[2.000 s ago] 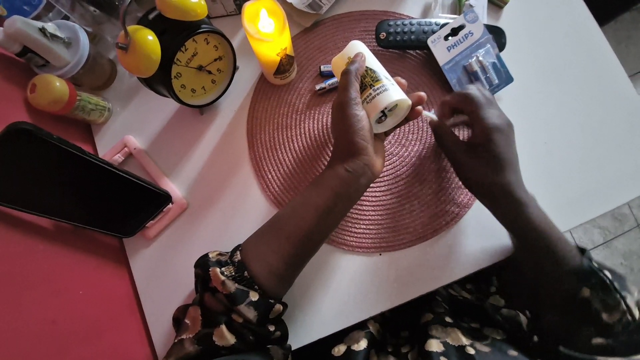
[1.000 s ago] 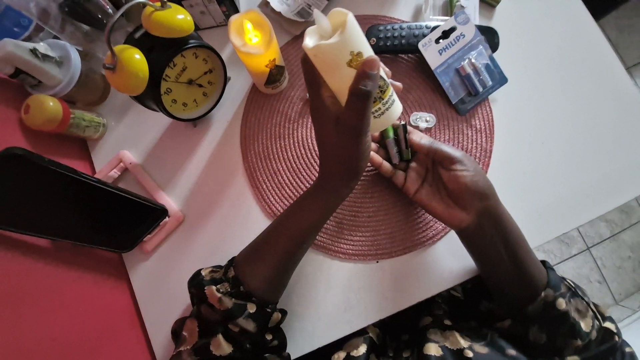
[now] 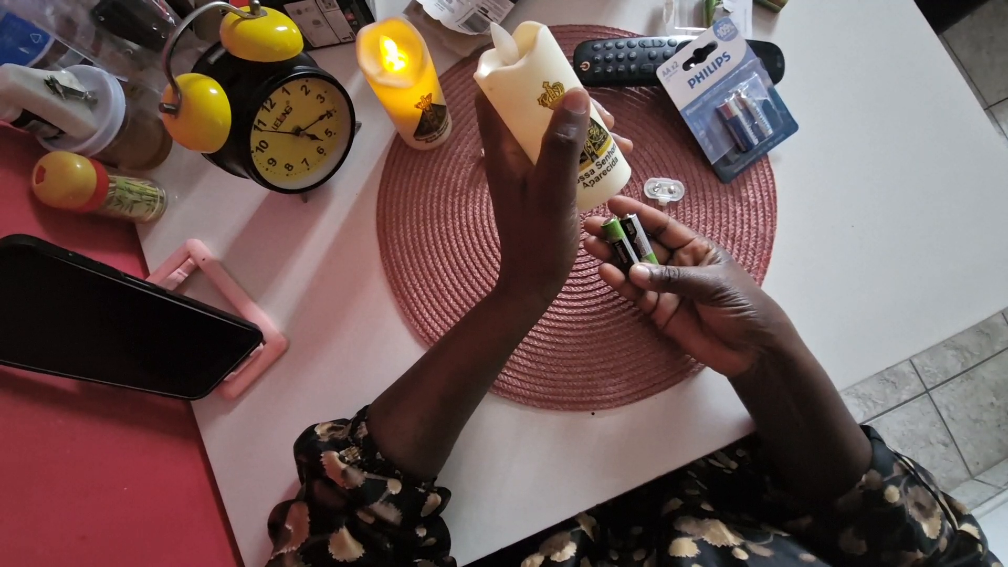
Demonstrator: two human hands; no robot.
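Note:
My left hand (image 3: 539, 197) grips an unlit cream LED candle (image 3: 529, 94), tilted, its flame-shaped tip at the upper left. Below the candle's base, my right hand (image 3: 693, 287) holds two green-and-black batteries (image 3: 628, 240) between thumb and fingers, palm up. A small clear plastic battery cover (image 3: 664, 190) with metal contacts lies on the round pink woven placemat (image 3: 551, 358). A lit LED candle (image 3: 405, 87) stands at the placemat's upper left edge. Up and to the right, a Philips blister pack (image 3: 728, 102) with two batteries inside lies partly over a black remote control (image 3: 626, 61).
A black alarm clock (image 3: 303, 130) with yellow bells stands at the upper left, beside a toothpick holder (image 3: 102, 189) and a lidded plastic container (image 3: 94, 110). A black phone (image 3: 118, 319) rests on a pink stand (image 3: 272, 346) at the left edge of the white table (image 3: 850, 260).
The candle in my left hand was lower and its base faced my right hand. The small cover now lies on the placemat, and the two green-and-black batteries have come into view in my right hand.

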